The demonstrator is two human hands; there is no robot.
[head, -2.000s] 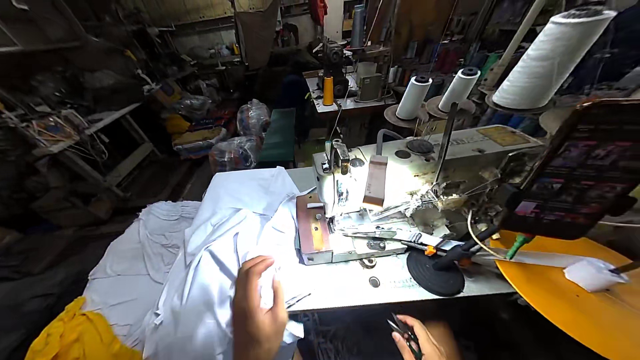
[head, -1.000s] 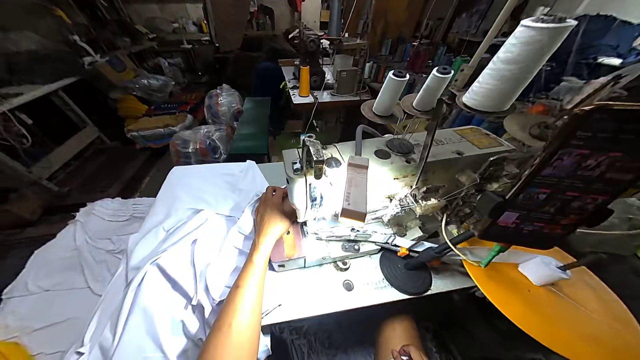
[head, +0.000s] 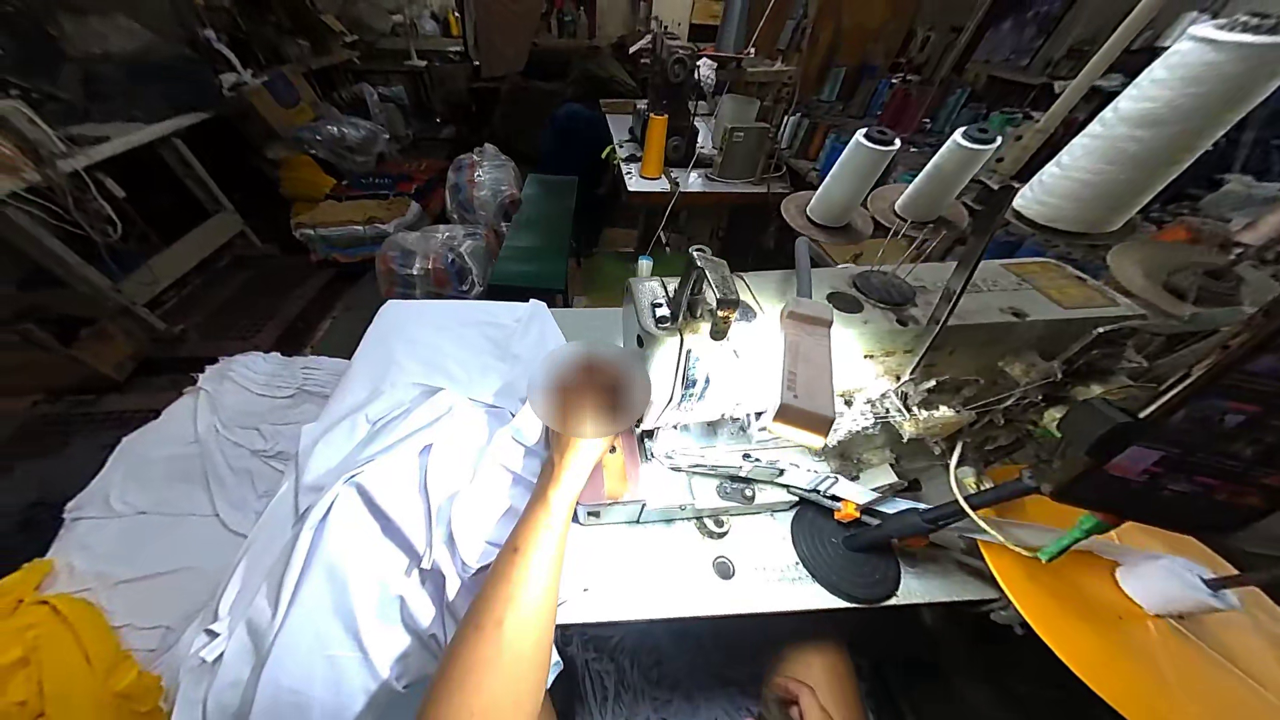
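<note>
My left hand is at the left side of the industrial sewing machine, beside the white fabric; it is blurred, so its fingers and any hold on the cloth cannot be made out. The white fabric spreads over the left of the table and hangs down in folds. My right hand is low at the bottom edge, below the table's front edge, partly cut off and blurred; what it holds is not clear. A lit lamp shines on the needle area.
A black round disc lies on the white table. An orange round tray with white tape stands at the right. White thread cones rise behind the machine. Yellow fabric is at the lower left. A phone is mounted at the right.
My left hand has moved from the fabric near the table's front to the machine's left side. My right hand, which held small dark snips two seconds ago, has moved lower in view.
</note>
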